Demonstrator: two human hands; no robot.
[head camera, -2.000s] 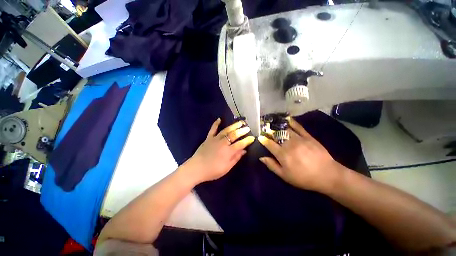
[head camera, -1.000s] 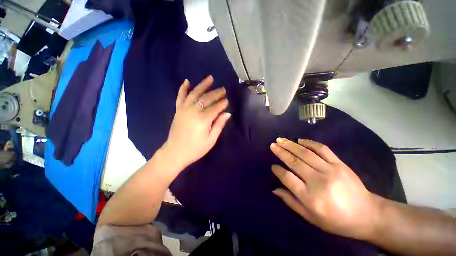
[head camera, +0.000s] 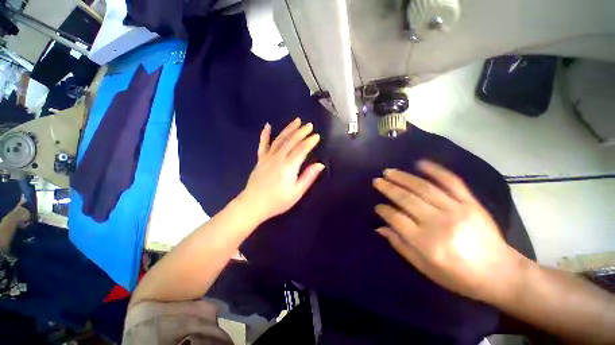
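Note:
A large dark navy-purple garment piece (head camera: 337, 249) lies over the machine bed, below the needle area. My left hand (head camera: 283, 172) rests on it with fingers apart, left of and below the needle area. My right hand (head camera: 452, 232) is over its right part, fingers spread and slightly blurred, below the lower tension knob (head camera: 392, 124). Neither hand grips the cloth. The off-white sewing machine head (head camera: 384, 40) stands above both hands. The seam cannot be made out clearly.
A long purple-navy cut piece (head camera: 118, 145) lies on a blue sheet (head camera: 158, 145) at the left. A black rounded pad (head camera: 518, 84) is right of the needle area. Dark fabric (head camera: 158, 17) lies at the upper left. Another machine (head camera: 40, 148) and a person's hand (head camera: 15, 221) are at the far left.
Since two seconds ago, both hands have come away from the needle area and moved apart. Since one second ago, the view has shifted and my right hand's fingers have spread.

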